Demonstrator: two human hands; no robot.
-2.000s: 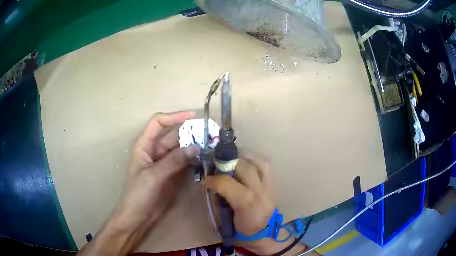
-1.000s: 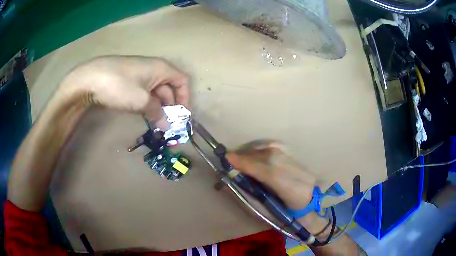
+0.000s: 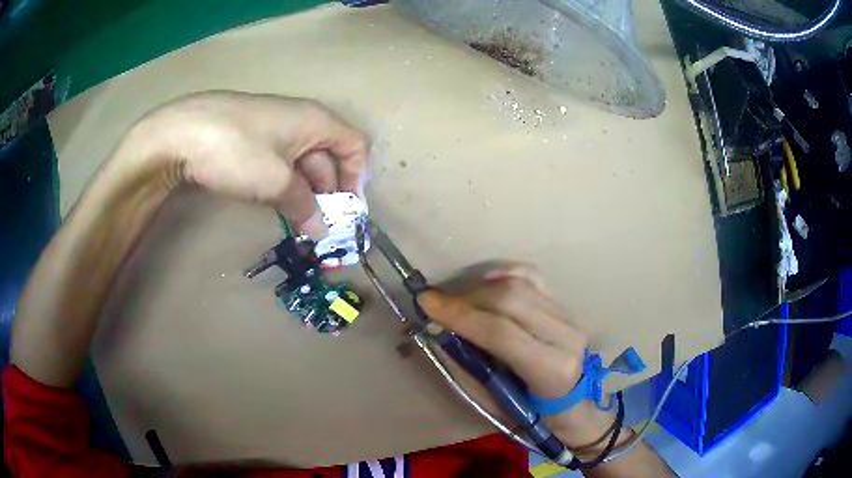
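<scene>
My left hand is bare and pinches a small white plastic part by its upper left edge. A black plug piece with a protruding pin lies beside its lower left. A green circuit board with a yellow block lies just below, on the cardboard. My right hand holds the dark soldering iron like a pen. The iron's tip and the curved metal feed tube meet the right side of the white part; exact contact is too small to tell.
Tan cardboard covers the bench. A translucent funnel hood is at the top, with shiny bits near its rim. A metal frame with a tan pad is at right. A blue crate stands at lower right. A blue band is on my right wrist.
My left hand has moved from below the white part to above it. The iron has swung from pointing up to pointing at the part. The board and plug piece are now visible on the cardboard.
</scene>
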